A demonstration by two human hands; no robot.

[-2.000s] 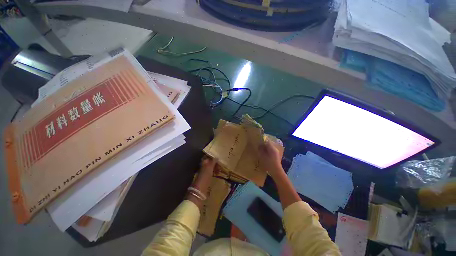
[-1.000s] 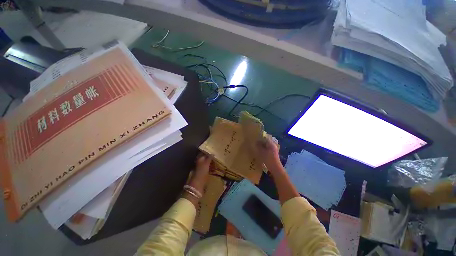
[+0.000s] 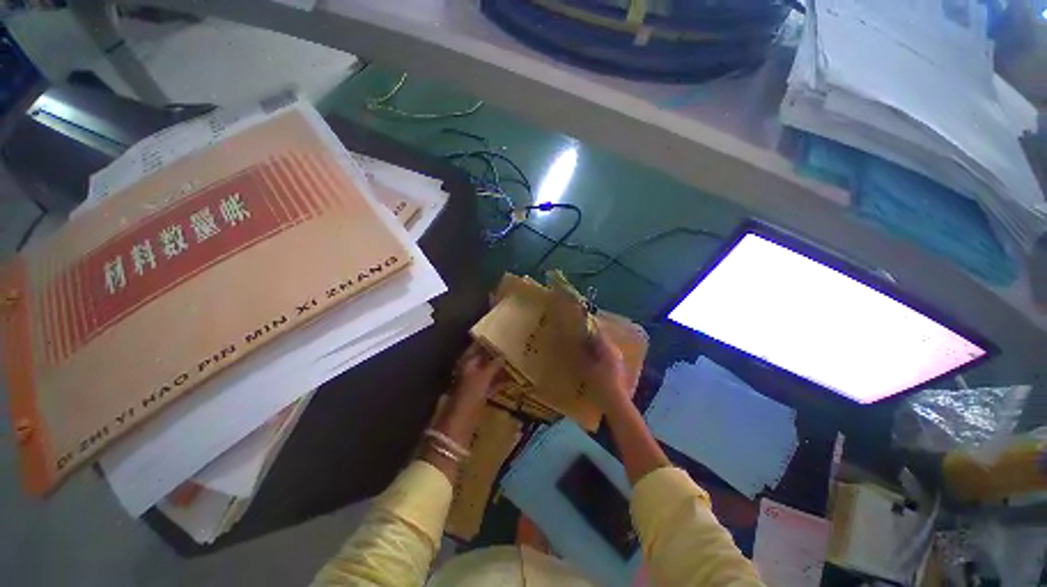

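Note:
A thick bundle of tan kraft envelopes or cards [image 3: 534,333] with dark handwriting lies fanned open in front of me. My left hand [image 3: 474,384] grips its lower left edge. My right hand [image 3: 605,365] holds the raised leaves on its right side; the fingertips are partly hidden by the paper. More tan envelopes [image 3: 482,464] lie below my left hand. A mobile phone [image 3: 595,502] rests on light blue sheets [image 3: 551,459] between my forearms.
A large orange ledger [image 3: 218,287] lies on white documents at left, on a black surface. A lit monitor [image 3: 829,315], blue slips [image 3: 723,422] and a pink slip [image 3: 790,545] are at right. Cables [image 3: 499,195] lie behind. The shelf [image 3: 689,126] holds paper stacks and a blue coil.
My right hand has moved slightly down and left, and the leaves under it lie differently, with more tan paper showing to its right. My left hand keeps its grip. The view has shifted slightly.

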